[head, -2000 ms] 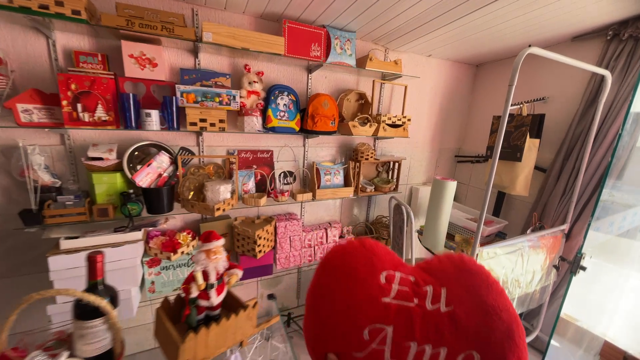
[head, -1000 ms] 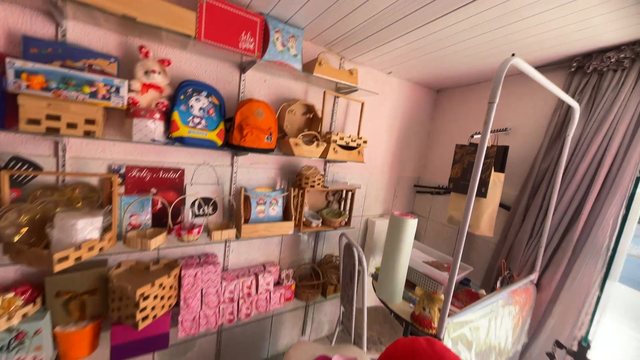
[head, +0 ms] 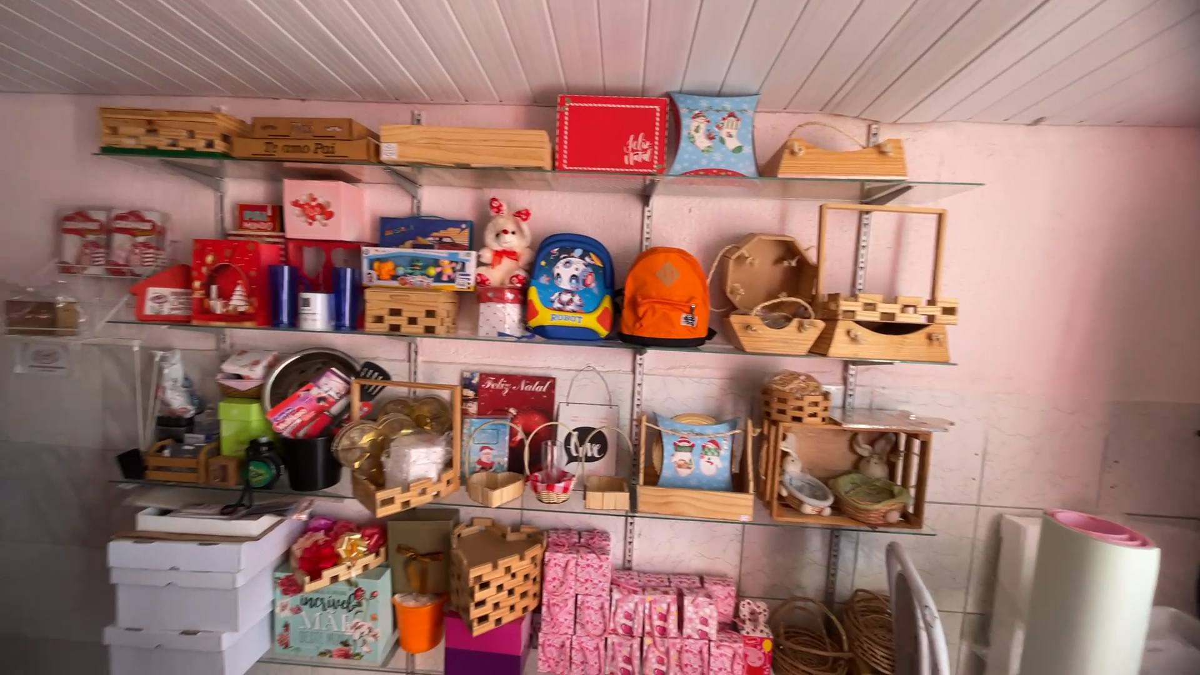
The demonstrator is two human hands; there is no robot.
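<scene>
Neither my left hand nor my right hand shows in the head view, so what they hold or touch is hidden. Before me are wall shelves with a blue backpack [head: 570,286], an orange backpack [head: 666,296] and a white plush rabbit [head: 505,246] on a small box. A red gift box [head: 612,134] and a blue pillow-shaped box [head: 713,135] stand on the top shelf. Lower down, a wooden basket [head: 406,492] with a tall square handle holds gold-coloured items. Small pink patterned packages [head: 577,600] are stacked at the bottom.
White boxes [head: 192,600] are stacked at the lower left. A roll of pale green material [head: 1087,600] with a pink inner layer stands upright at the lower right, near a curved metal frame [head: 914,609]. Wicker baskets [head: 811,637] lie between the packages and the frame.
The view has swung and now faces the shelves squarely. The red heart-shaped cushion, the Santa figure and the bottle seen two seconds ago are out of view.
</scene>
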